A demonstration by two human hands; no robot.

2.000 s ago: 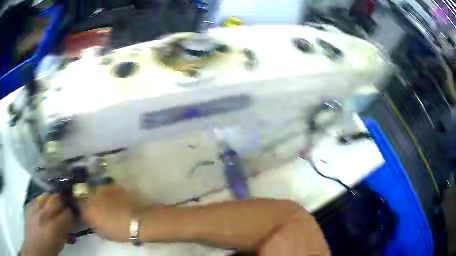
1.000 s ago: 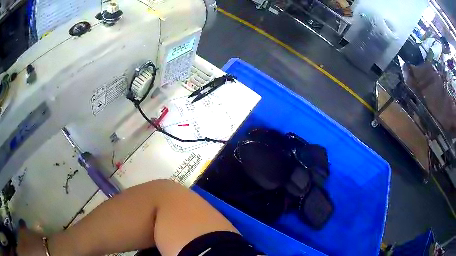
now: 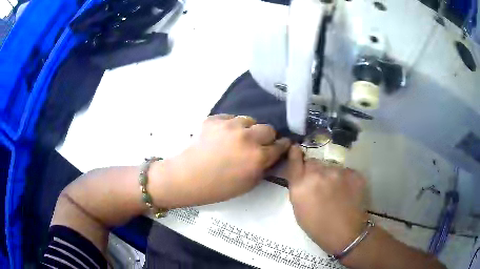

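A black fabric panel (image 3: 252,102) lies on the white table, its right edge at the presser foot and needle area (image 3: 317,137). My left hand (image 3: 226,157) presses on the panel's near side, fingers bent towards the needle. My right hand (image 3: 326,202) is just right of it, its fingertips meeting my left fingertips at the fabric edge in front of the needle. A narrow dark strip of fabric shows below the fingertips. The fingers hide most of the edge. The white sewing machine head (image 3: 273,47) stands over the panel's far right side.
Blue bin (image 3: 31,79) along the left, with black pieces (image 3: 118,26) at the table's far left. Ribbed cream knobs (image 3: 365,93) on the machine. Purple-handled tool (image 3: 445,226) on the bed at right. Printed ruler (image 3: 252,241) along the front edge.
The view has swung left from the machine's right end and the blue bin there to the needle area. Both hands now show clearly at the fabric.
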